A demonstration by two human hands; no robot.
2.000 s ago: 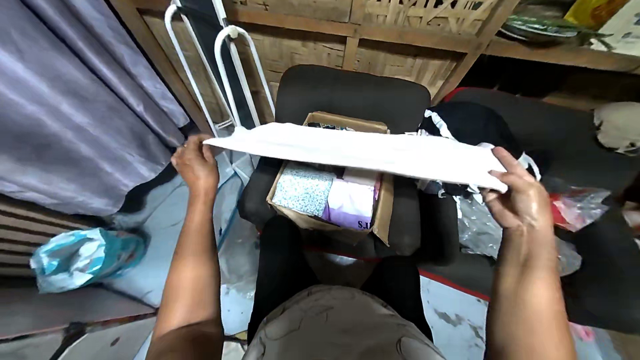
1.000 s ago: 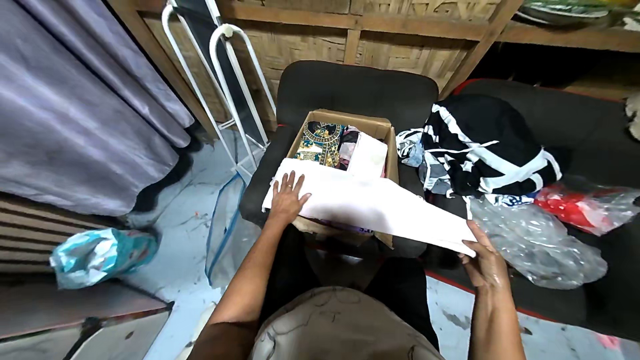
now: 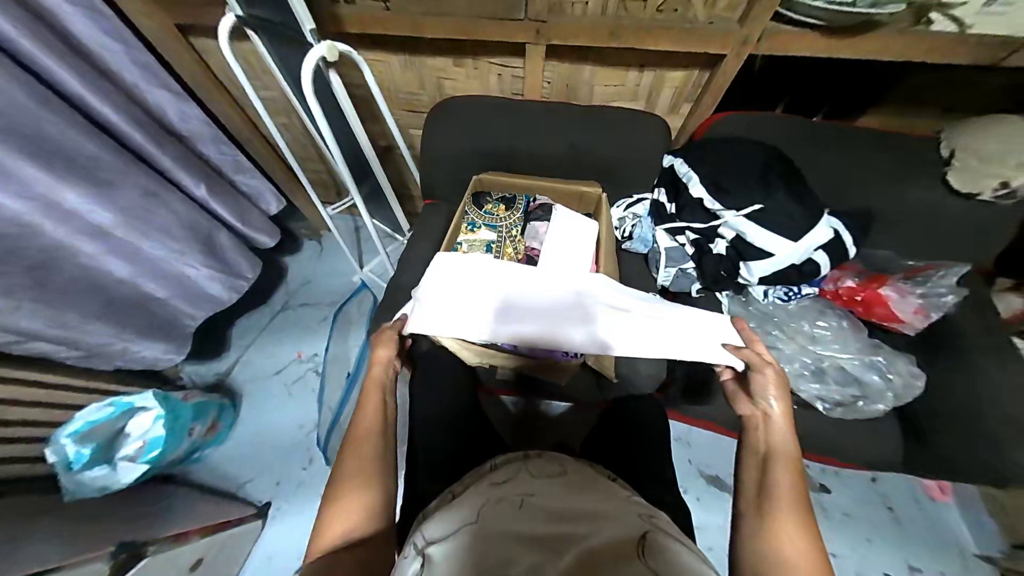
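Observation:
A folded white cloth (image 3: 544, 308) is stretched out between my two hands, across the front part of an open cardboard box (image 3: 604, 232). My left hand (image 3: 388, 350) grips its left end; my right hand (image 3: 754, 372) pinches the right end between thumb and fingers. Inside the box lie folded fabrics: a patterned black, gold and teal cloth (image 3: 494, 224), and another white cloth (image 3: 570, 240) to its right. The long white cloth hides the front contents of the box, apart from a little purple fabric at its lower edge.
The box sits on a dark cushioned seat (image 3: 544, 128). To its right are a black-and-white garment heap (image 3: 744, 216), a clear plastic bag (image 3: 832, 352) and a red plastic package (image 3: 888, 292). At left stand a white metal frame (image 3: 320, 120), a grey curtain (image 3: 120, 200) and a teal bag (image 3: 140, 436).
The white cloth, raised above the box two seconds ago, is now lower over its front. My left hand has moved from the top of the cloth to its left end.

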